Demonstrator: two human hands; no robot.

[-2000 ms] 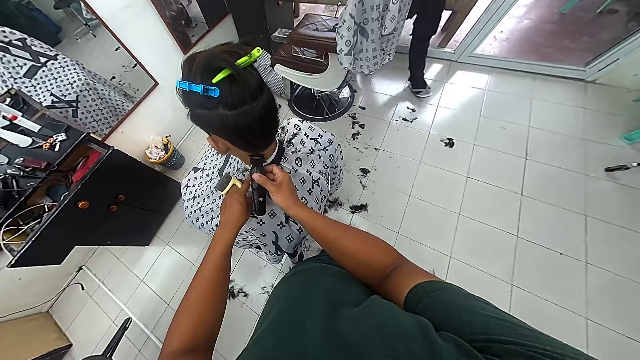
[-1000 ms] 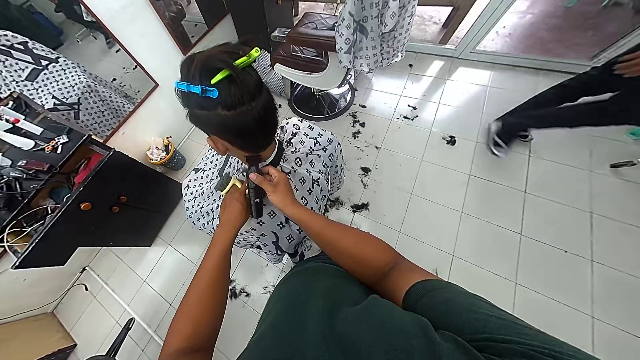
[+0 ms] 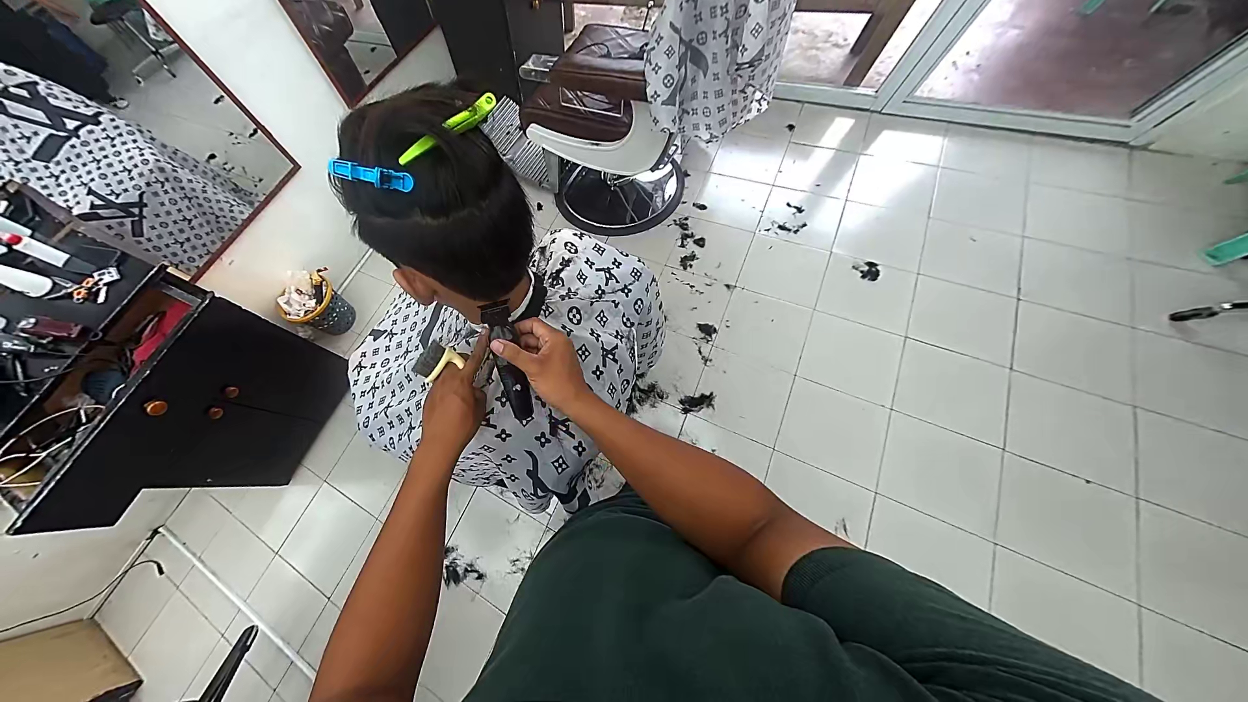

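A seated person wears a white patterned barber cape (image 3: 604, 302); a blue hair clip (image 3: 371, 175) and a green hair clip (image 3: 448, 128) hold up the dark hair. My right hand (image 3: 542, 363) grips a black hair clipper (image 3: 512, 375), whose head is at the nape. My left hand (image 3: 460, 398) holds a brush with a yellow handle (image 3: 445, 364), and its index finger reaches to the clipper's upper end. Whether that finger touches the clipper is hard to tell.
At the left, a black cabinet (image 3: 244, 390) carries tools and cords below a mirror (image 3: 224, 127). A small waste basket (image 3: 331, 314) stands beside it. A barber chair (image 3: 609, 127) is behind the seated person. Cut hair (image 3: 696, 402) lies on the tiled floor.
Another person, seen striding at the right one second ago, has left the view. Both my hands stay at the nape with the clipper and brush.
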